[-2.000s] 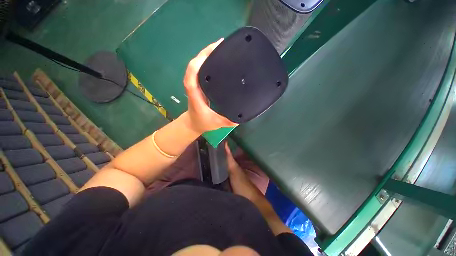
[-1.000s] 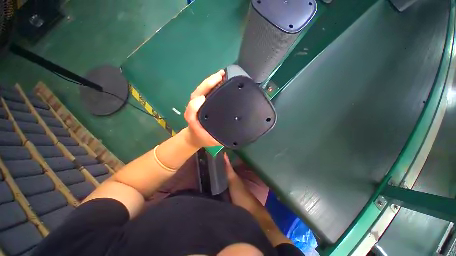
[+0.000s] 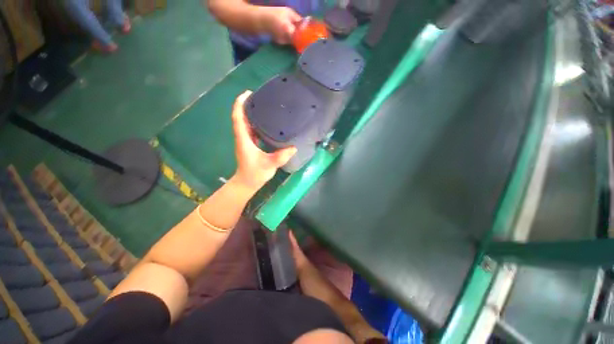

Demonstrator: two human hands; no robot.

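My left hand [image 3: 254, 156] grips a grey speaker housing [image 3: 283, 111] near its dark end plate, thumb at the lower right and fingers at the left. The housing stands on the green side bench [image 3: 202, 134], close beside a second standing housing [image 3: 331, 64]. A third housing [image 3: 275, 259] lies on my lap, its black strip on the left. My right hand [image 3: 295, 250] is at the right side of the lap housing, mostly hidden by it and the bench end.
The wide conveyor belt [image 3: 431, 154] with green rails is on the right. Beyond the bench, another person's hand [image 3: 286, 25] holds an orange-red object [image 3: 310, 33]. Stacked housings [image 3: 40, 269] are at left, a round floor base [image 3: 126, 172] above them, a blue bin [image 3: 377, 310] below the belt.
The view has shifted forward. My left hand has moved the housing away from me, beside the other standing one. The other person's hand and orange-red object have come into view.
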